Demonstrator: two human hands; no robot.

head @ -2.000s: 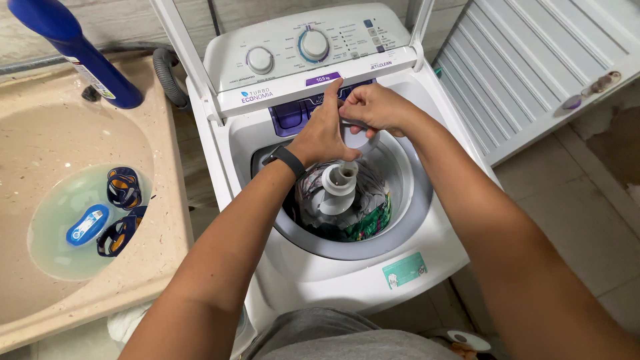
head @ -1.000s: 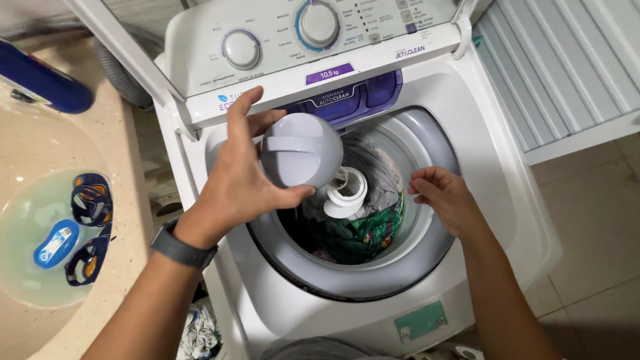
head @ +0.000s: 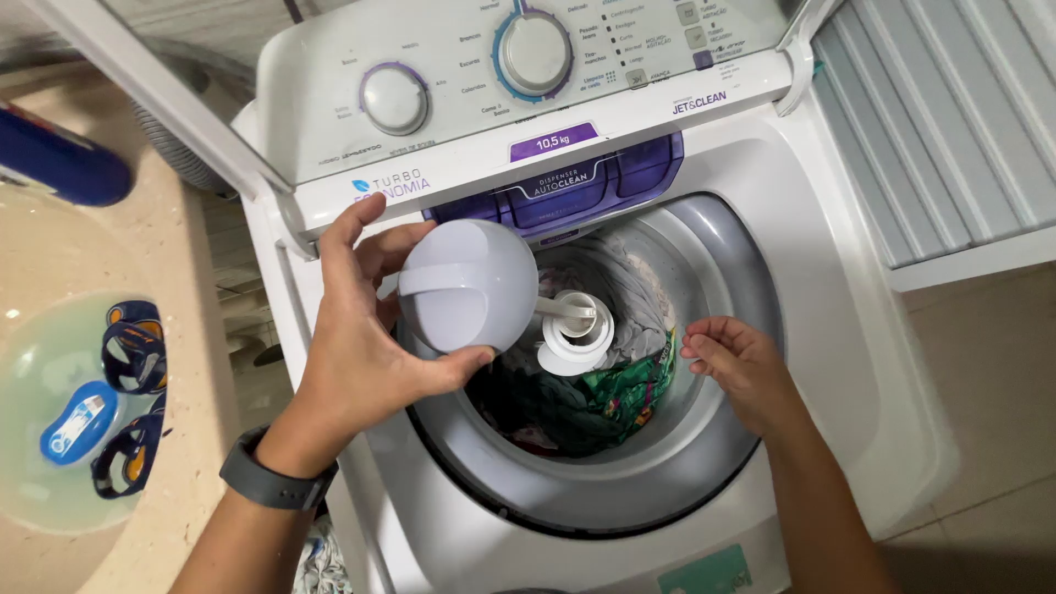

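My left hand (head: pixel 363 330) grips a round grey plastic cap (head: pixel 470 289) with a raised bar, above the left part of the tub of a top-loading washing machine (head: pixel 858 346). A light plastic stem sticks out to the right behind the cap. Under its end, the white agitator's open top (head: pixel 577 338) stands amid grey and green wet-looking clothes (head: pixel 627 396). My right hand (head: pixel 734 371) hovers over the right side of the tub ring, thumb near the bent fingers; no object shows in it.
Behind the tub lie a purple dispenser (head: pixel 561 190) and the control panel (head: pixel 462 58). At left, a stone sink (head: pixel 190 330) holds water, a blue brush-like object (head: pixel 80 422) and dark sandals (head: pixel 132 346). A blue bottle (head: pixel 66 157) lies near its rim. A louvered panel (head: pixel 949 124) stands at right.
Two seconds ago both hands were together over the tub near the dispenser. They have since moved apart, the left with the grey cap. The view has moved closer.
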